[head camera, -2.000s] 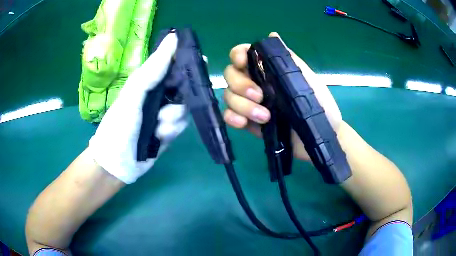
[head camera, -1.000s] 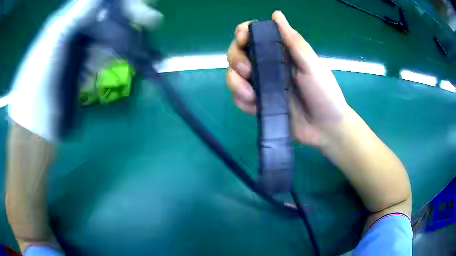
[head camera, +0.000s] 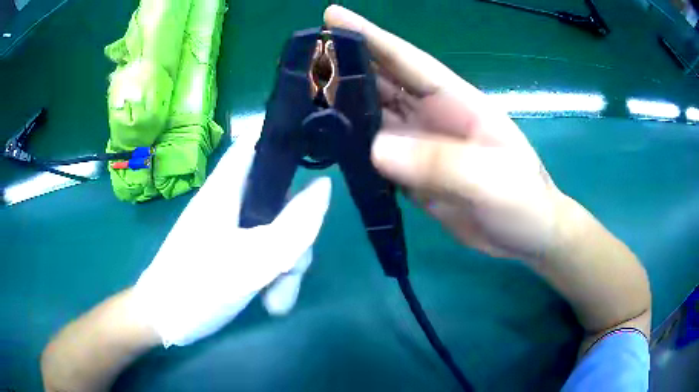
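Note:
A black battery clamp (head camera: 318, 138) is held up in the middle, copper jaws (head camera: 323, 70) at the top and pointing away from me, handles spread downward. A black cable (head camera: 429, 325) runs from its right handle down out of the picture. My left hand (head camera: 230, 245), in a white glove, holds the left handle between thumb and fingers. My bare right hand (head camera: 467, 161) is at the clamp's right side, its fingers partly hidden behind the clamp and its thumb near the right handle.
A bright green bundle (head camera: 165, 92) lies at the upper left. Another clamp lead (head camera: 31, 149) lies left of it, its blue connector (head camera: 140, 158) against the bundle. More black clamps (head camera: 586, 21) lie at the upper right on the green bench (head camera: 490, 321).
The left hand has come back from the far left and now holds the clamp that the right hand had. The clamp has turned to show its jaws. Another lead now lies by the green bundle.

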